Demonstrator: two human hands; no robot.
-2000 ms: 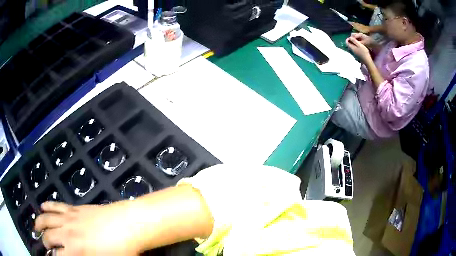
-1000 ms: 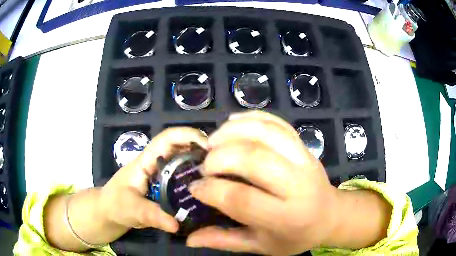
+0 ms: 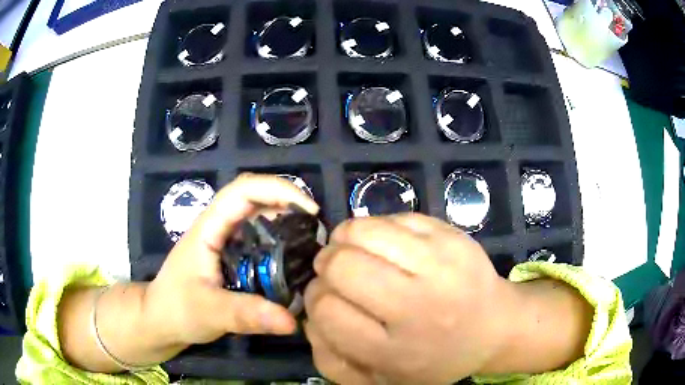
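Observation:
My left hand [image 3: 214,278] grips a stack of dark round watch heads [image 3: 263,259] on edge, with blue-accented side buttons showing. At least two are in the stack. My right hand [image 3: 405,293] has curled fingers against the stack's right side, at a greyish rim there; whether it grips a watch is hidden. Both are over the black foam tray [image 3: 330,154]. Several glossy watch heads with small white tabs, such as one watch head [image 3: 284,115], lie in its pockets. Some watch faces in the third row, such as one watch face [image 3: 467,199], show bright glare.
Two tray pockets at the upper right hold no watch. White sheets [image 3: 71,173] flank the tray on the green mat [image 3: 652,162]. A jar with pale yellowish contents [image 3: 589,34] stands at upper right, beside a black object. Another dark tray's edge is at far left.
The stack has turned so its rims and side buttons face the camera instead of the lit display. My right fingers have curled in. The tray sits slightly higher in view.

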